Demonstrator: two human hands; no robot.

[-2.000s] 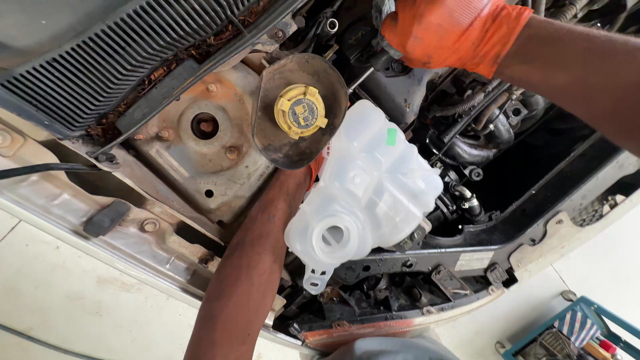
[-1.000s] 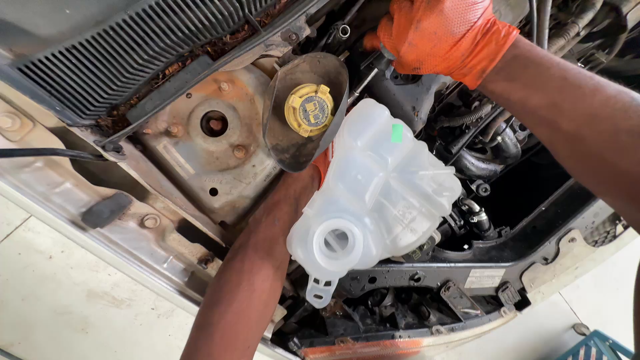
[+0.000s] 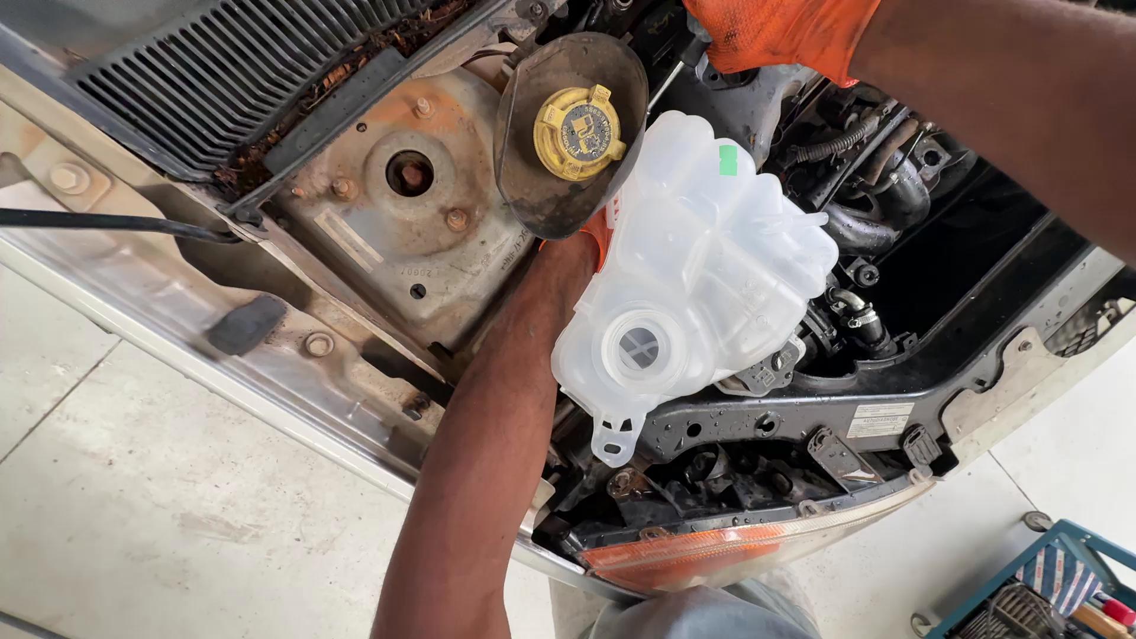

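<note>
My right hand (image 3: 772, 35), in an orange glove at the top edge, is closed round the dark handle of a tool (image 3: 696, 46) with a thin metal shaft. The shaft runs down beside a yellow oil filler cap (image 3: 579, 133) in a dirty dark collar. A translucent white plastic coolant expansion tank (image 3: 710, 266) with a green sticker lies over the engine bay, its round neck uncapped. Of my left hand (image 3: 603, 232), only a little orange glove shows between collar and tank; its fingers are hidden behind the tank.
A rusty strut tower (image 3: 399, 213) and black cowl grille (image 3: 240, 80) lie to the left. Metal pipes (image 3: 896, 195) and the black front crossmember (image 3: 799, 408) are at the right. Below is a headlamp (image 3: 692, 550); a blue tool cart (image 3: 1056, 541) stands at lower right.
My right hand and its tool have shifted slightly near the filler collar. The left arm remains reaching behind the tank. The view has shifted a little.
</note>
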